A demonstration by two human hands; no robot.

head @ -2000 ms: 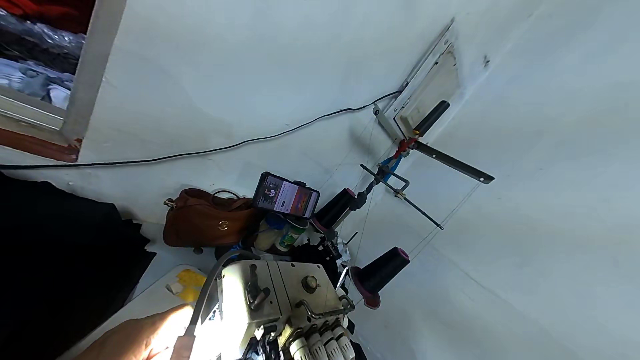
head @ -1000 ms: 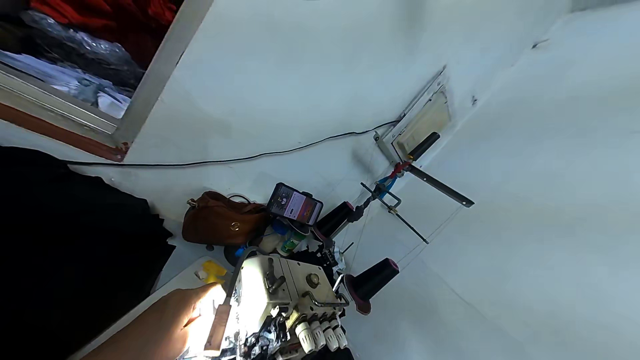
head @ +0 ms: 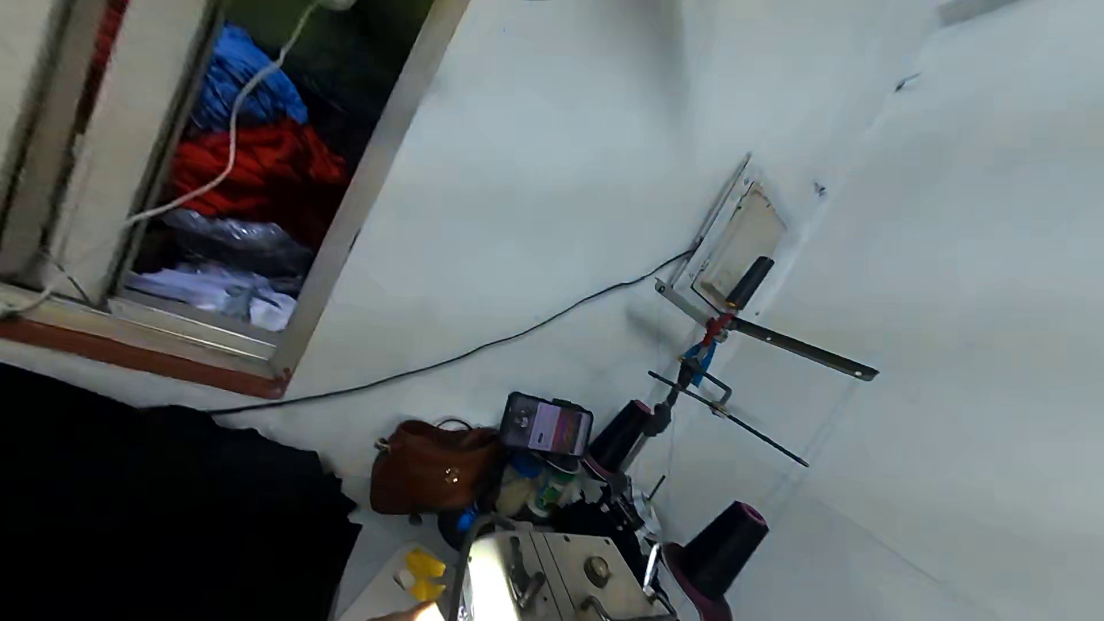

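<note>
Only a small brightly lit part of one hand, apparently my left hand (head: 407, 613), shows at the bottom edge. It is beside the left side of an overlock sewing machine (head: 565, 569), near a yellow object (head: 424, 573) on the pale table. Whether it holds anything is hidden. My right hand is out of view. Dark thread cones (head: 723, 550) stand on the right and behind the machine, below a metal thread stand (head: 729, 414).
Black fabric (head: 155, 517) is heaped at the left. Behind the machine are a brown leather bag (head: 431, 470), a propped smartphone (head: 546, 425) and small containers. A dark cable (head: 483, 347) runs along the wall below a window frame (head: 366, 203) with bundled cloth beyond.
The view has shifted so that more of the window shows. The hand beside the machine, plainly seen earlier, is now almost wholly below the bottom edge.
</note>
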